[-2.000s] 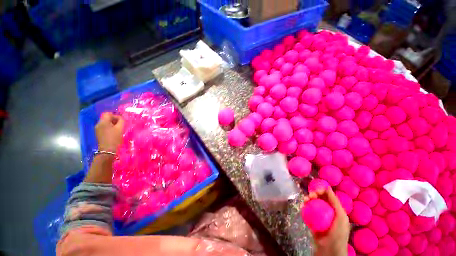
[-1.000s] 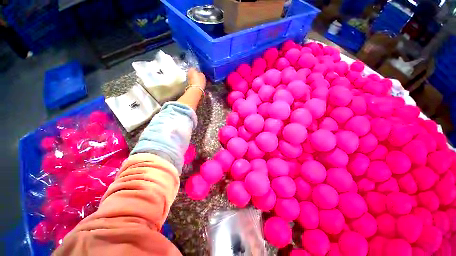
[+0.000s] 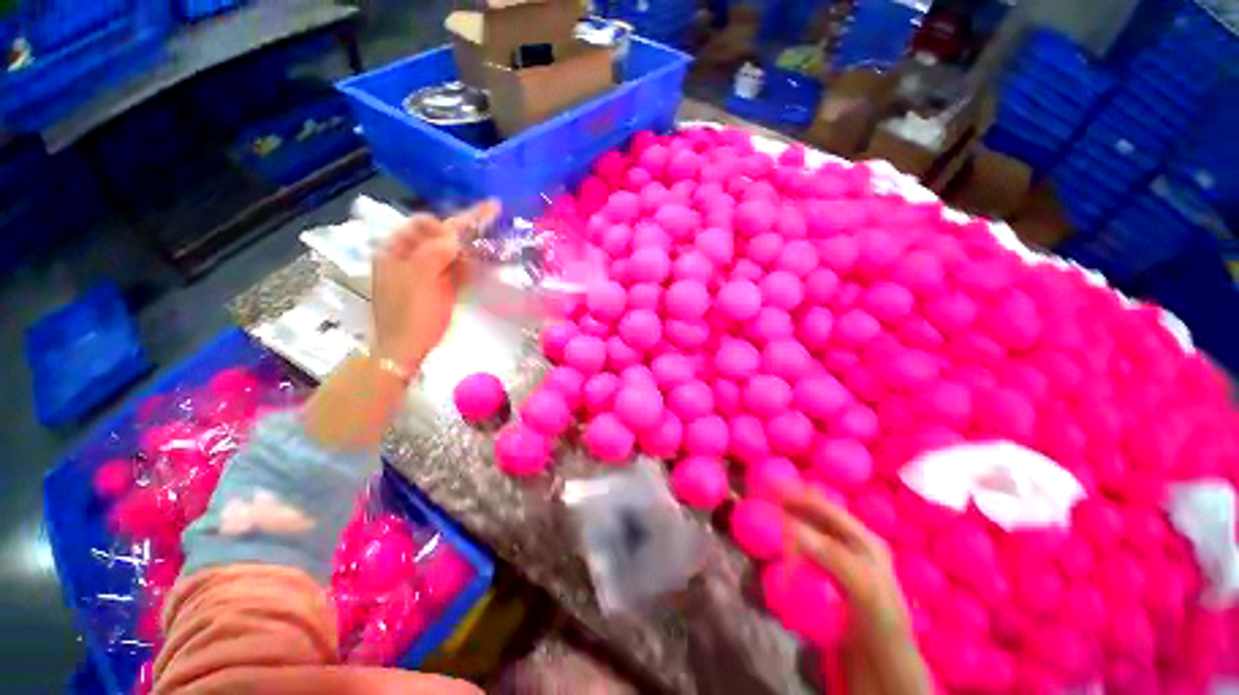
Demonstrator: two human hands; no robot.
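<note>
My left hand (image 3: 415,292) is raised over the bench beside the white bag stacks (image 3: 315,326). Its fingers pinch blurred clear plastic (image 3: 523,278), which looks like a bag and stretches toward the pink heap. My right hand (image 3: 856,577) is at the heap's near edge, blurred, with its fingers around a pink ball (image 3: 804,600). The loose pink balls (image 3: 815,326) form a large heap. A flat clear bag with a dark print (image 3: 632,536) lies in front of me, left of my right hand.
The left blue bin (image 3: 469,584) holds shiny bagged pink balls, partly behind my left arm. A blue crate (image 3: 544,163) at the back holds a cardboard box (image 3: 544,88) and a round metal tin (image 3: 449,103). A white cloth (image 3: 999,482) lies on the heap.
My left hand has gone from the bagged balls to the plastic by the back crate, then drawn back with clear plastic. My right hand left view and shows again. The view has shifted.
</note>
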